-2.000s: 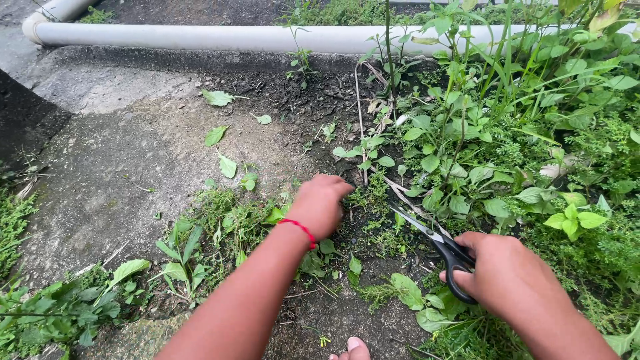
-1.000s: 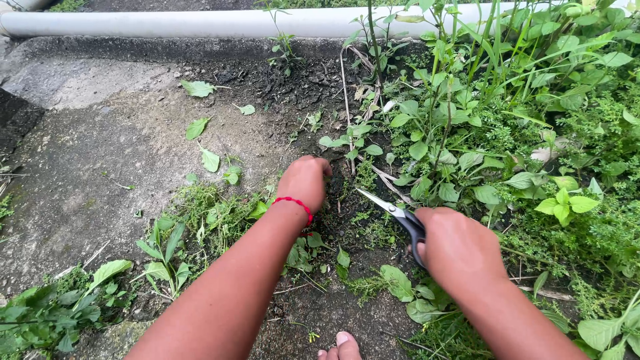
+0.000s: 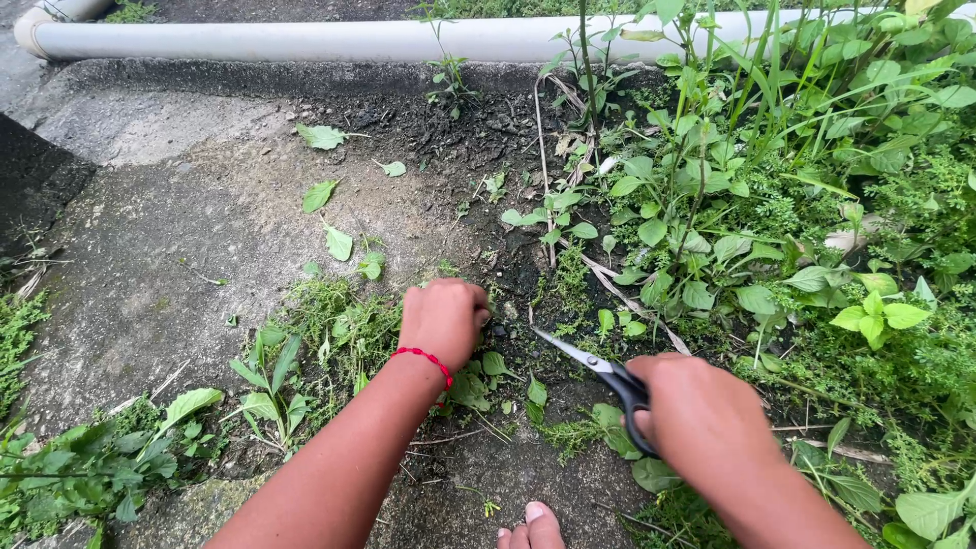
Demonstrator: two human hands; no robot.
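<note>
My left hand (image 3: 444, 322), with a red cord bracelet (image 3: 424, 357) at the wrist, is curled low over the dark soil beside a patch of small green weeds (image 3: 339, 324). Its fingertips are turned down and mostly hidden, so whether they pinch anything does not show. My right hand (image 3: 705, 412) grips black-handled scissors (image 3: 602, 366) by the handles. Their blades look closed and point up and left, towards the soil just right of my left hand. Small leafy seedlings (image 3: 555, 217) grow a little beyond the blades.
Dense green weeds (image 3: 732, 252) cover the right side. A white pipe (image 3: 252, 40) runs behind a low concrete ledge (image 3: 252, 76). Cut leaves (image 3: 320, 196) lie on the concrete slab (image 3: 160, 229). Bare toes (image 3: 540, 526) show at the bottom edge, and a leafy plant (image 3: 76, 465) stands lower left.
The scissor blades, apart two seconds ago, are now together. My left hand stays low over the soil near the weed patch.
</note>
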